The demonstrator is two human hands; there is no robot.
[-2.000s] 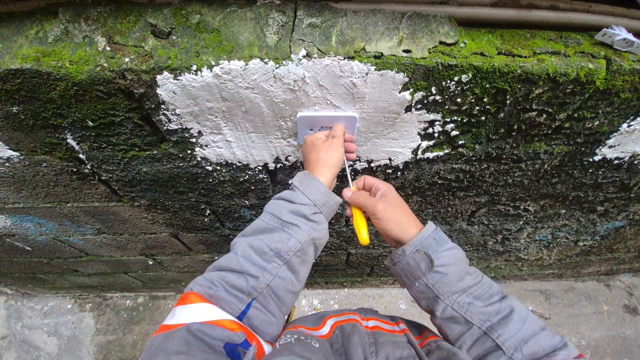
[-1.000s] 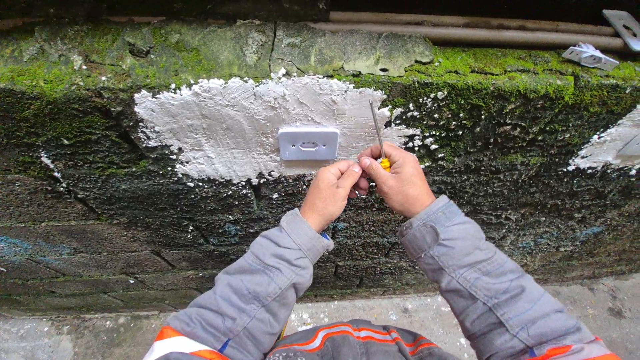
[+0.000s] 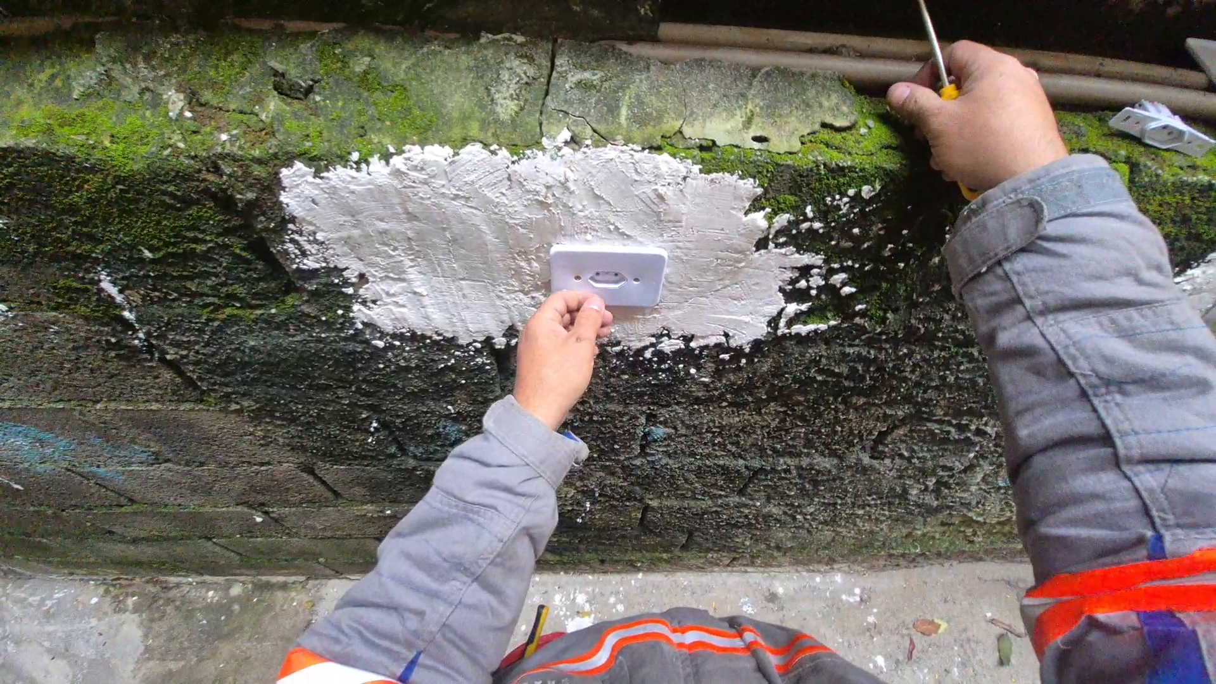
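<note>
A white electrical socket with its cover plate sits in a patch of white plaster on the mossy block wall. Below the plate's lower edge is my left hand, thumb and forefinger pinched together; whether something small is between them cannot be told. Up at the right, by the wall's top edge, my right hand grips a screwdriver with a yellow handle, its shaft pointing up. Most of the handle is hidden in the fist.
Brown pipes run along behind the wall top. A loose white socket module lies on the moss at the right, with part of a grey plate behind it. Concrete ground shows below the wall.
My right hand has moved up and right with the screwdriver, away from my left hand. Two seconds ago both hands were at the socket plate, the screwdriver pointing up at it.
</note>
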